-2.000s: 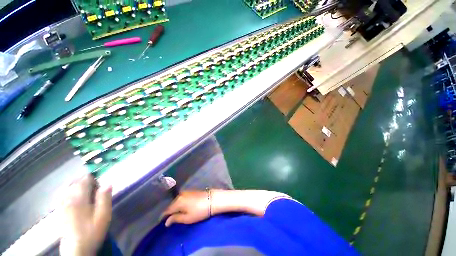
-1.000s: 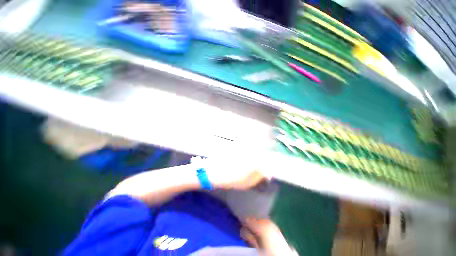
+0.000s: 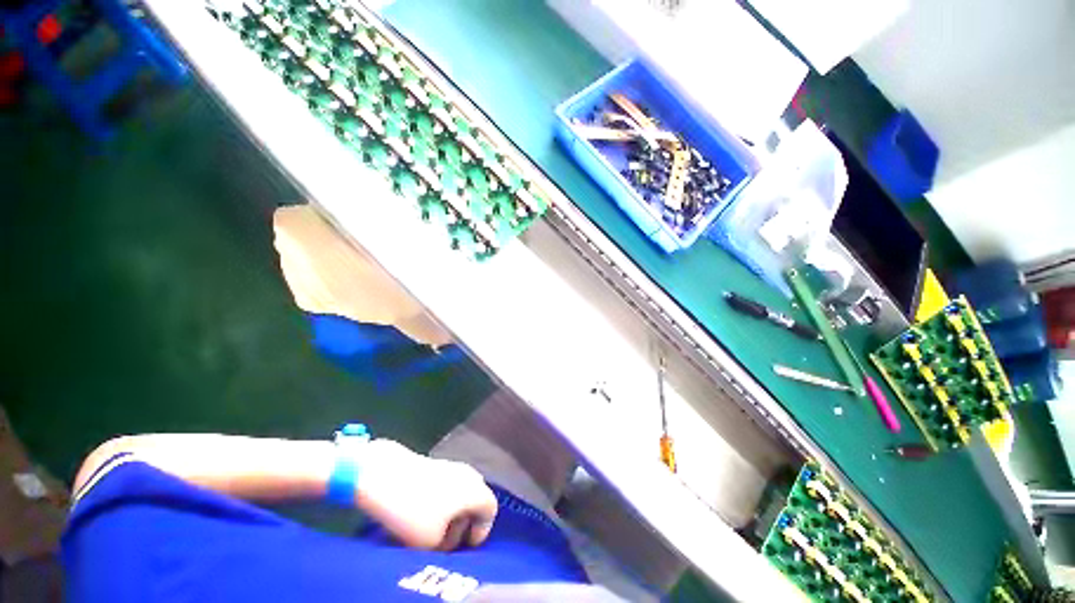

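My left hand [image 3: 427, 501], with a bright blue band at the wrist, is curled closed in front of my body, clear of the conveyor; nothing shows in it. My right hand is out of the picture. A long green populated PCB panel [image 3: 389, 124] lies on the conveyor rail [image 3: 507, 324] at the upper left. Another populated panel [image 3: 831, 548] is on the conveyor at the lower right, cut off by the picture edge. Between them, a thin tool with an orange handle [image 3: 667, 454] lies in the conveyor's pale channel.
The green-matted bench holds a blue parts bin [image 3: 660, 165], a black marker pen [image 3: 766, 313], a green stick tool [image 3: 825, 330], tweezers [image 3: 811, 378], a pink-handled screwdriver [image 3: 881, 404] and a separate populated panel [image 3: 943, 375]. Cardboard [image 3: 348, 271] shows beyond the conveyor's near edge.
The view has swung left along the conveyor. My left hand has moved back from the conveyor edge towards my body. My right hand has left the picture. The orange-handled tool now shows.
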